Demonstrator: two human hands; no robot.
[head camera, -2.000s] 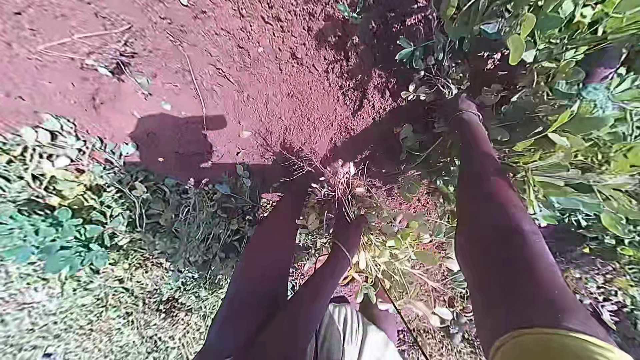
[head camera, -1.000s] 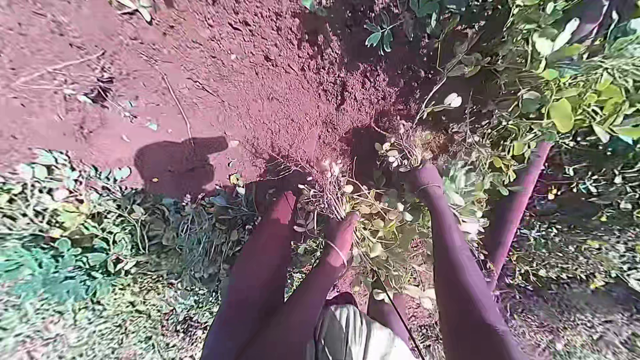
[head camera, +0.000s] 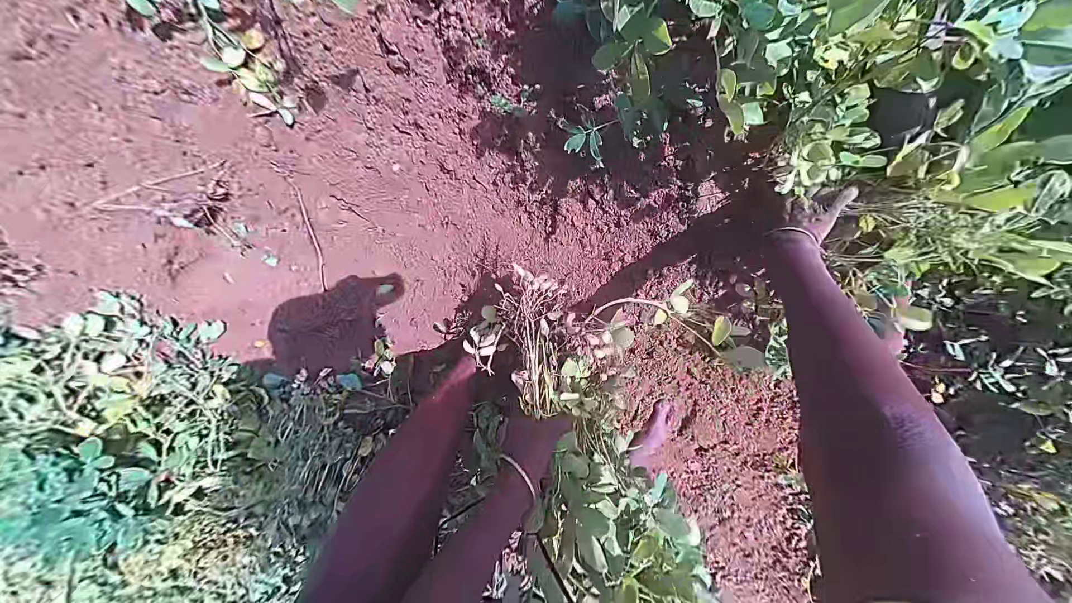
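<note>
My left hand (head camera: 536, 435) is closed around the stems of an uprooted bunch of peanut plants (head camera: 540, 343). Roots and pale pods point up above the fist; green leaves hang below it. At the upper right, my right hand (head camera: 808, 216) is at the base of leafy plants (head camera: 829, 142), its thumb held out to the side. Leaves and shadow hide the other fingers, so its grip does not show. A thin band circles each wrist.
Reddish loose soil (head camera: 402, 201) spreads across the middle and upper left. Low plants (head camera: 142, 410) cover the lower left. A leg (head camera: 402, 494) stands beside my left forearm, and part of a bare foot (head camera: 657, 431) shows right of the bunch. A thin twig (head camera: 308, 230) lies on the soil.
A second ago my right hand was beside the left one with a pod-bearing bunch; it has moved up and right to the leafy plants. The left hand has kept its hold.
</note>
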